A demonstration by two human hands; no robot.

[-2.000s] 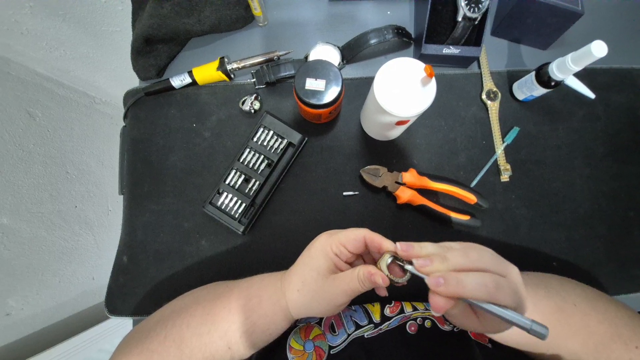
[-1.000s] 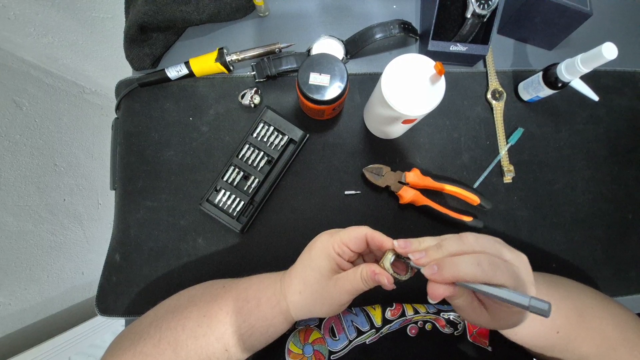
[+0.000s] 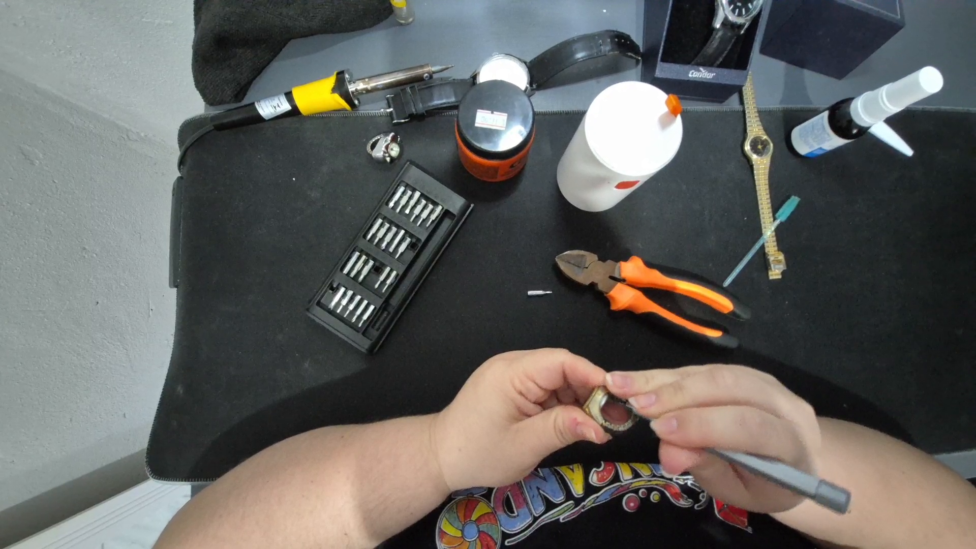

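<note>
Between its thumb and fingers my left hand [image 3: 526, 415] holds a small gold-toned watch case [image 3: 610, 409] with an open middle. My right hand [image 3: 732, 427] grips a grey precision screwdriver [image 3: 785, 474], its handle pointing down to the right and its front end at the case. The tip is hidden by the fingers and the case's rim. Beyond the hands lie a loose screwdriver bit [image 3: 539, 293] and combination pliers [image 3: 648, 293] with orange and black handles. A black bit case [image 3: 389, 255] with several metal bits is further left.
A soldering iron [image 3: 328, 93], a black-strapped watch [image 3: 587, 49], an orange jar with a black lid [image 3: 496, 130] and a white bottle [image 3: 618, 145] stand or lie at the back. To the right are a gold watch [image 3: 759, 149], a teal-tipped brush [image 3: 762, 240] and a spray bottle [image 3: 862, 114].
Both hands keep their hold on the watch case and the screwdriver. The screwdriver's handle has shifted slightly; the things on the mat stay as they were.
</note>
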